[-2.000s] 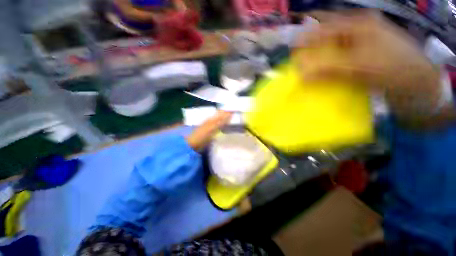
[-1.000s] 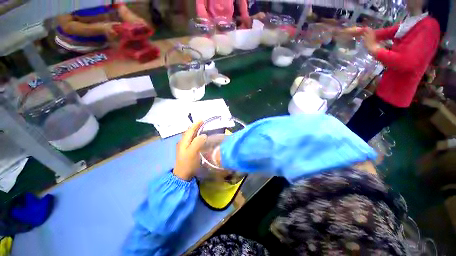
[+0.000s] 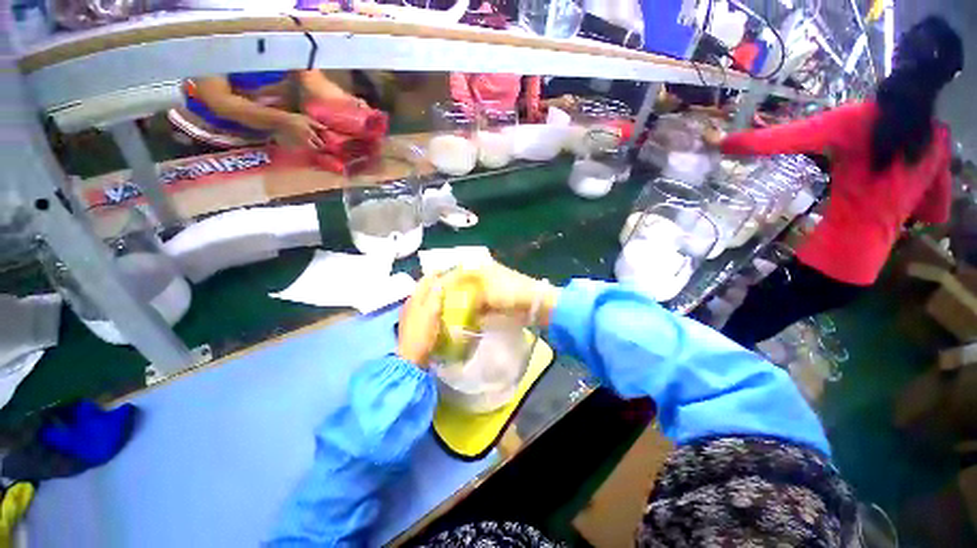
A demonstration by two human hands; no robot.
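A clear jar body (image 3: pixel 484 373) with a whitish lower part stands on the yellow work pad (image 3: pixel 467 430) at the bench edge. My left hand (image 3: pixel 419 319) holds the jar's left side near the rim. My right hand (image 3: pixel 510 291) is at the jar's top and grips the yellow wiping cloth (image 3: pixel 461 310), which lies at the rim and partly inside the jar. The fingers of my right hand are partly hidden by the cloth.
Blue board (image 3: pixel 236 428) lies left, with dark blue spare cloths (image 3: pixel 88 430). Paper sheets (image 3: pixel 341 280) and another jar (image 3: pixel 387 223) are behind. More jars (image 3: pixel 656 257) line the belt. A person in red (image 3: pixel 857 193) stands right. A grey shelf post (image 3: pixel 113 280) rises left.
My right forearm has swung back to the right, and the yellow cloth now shows at the jar's rim. My left hand stays on the jar. The view has tilted up, showing more shelf.
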